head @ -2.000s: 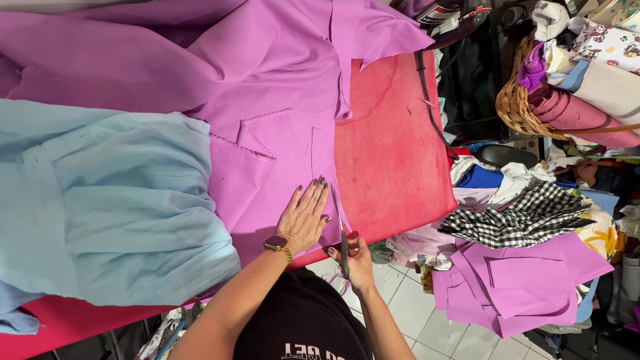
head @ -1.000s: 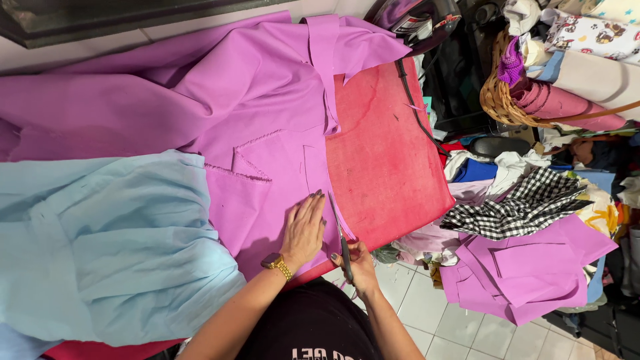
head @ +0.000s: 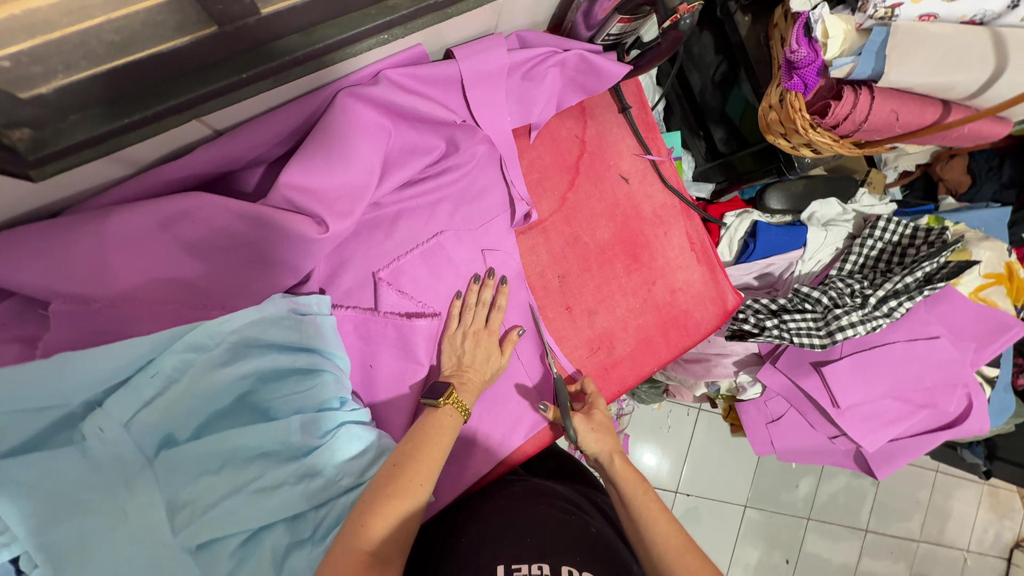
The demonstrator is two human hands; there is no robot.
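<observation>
Purple fabric (head: 384, 160) with drawn lines and frayed edges lies over a red padded board (head: 624, 232). My left hand (head: 476, 336), wearing a gold watch, rests flat on the fabric with its fingers a little apart. Just to its right, my right hand (head: 588, 420) grips a pair of dark-handled scissors (head: 563, 400). The blades point away from me along the fabric's right edge, where a narrow strip lies beside them. How far the blades are apart is hard to tell. Light blue gathered fabric (head: 240, 384) covers the left side of the purple cloth.
At the upper right stands a wicker basket (head: 780, 104) of rolled cloth. Below it are a black-and-white checked cloth (head: 856, 280) and cut purple pieces (head: 888, 384) on a heap. A black cord (head: 664, 172) crosses the board's far right corner. A dark-framed window ledge (head: 240, 72) runs along the back.
Both hands keep nearly the same places on the purple fabric, the right still holding the scissors. The view has shifted, showing more of the dark frame at the back.
</observation>
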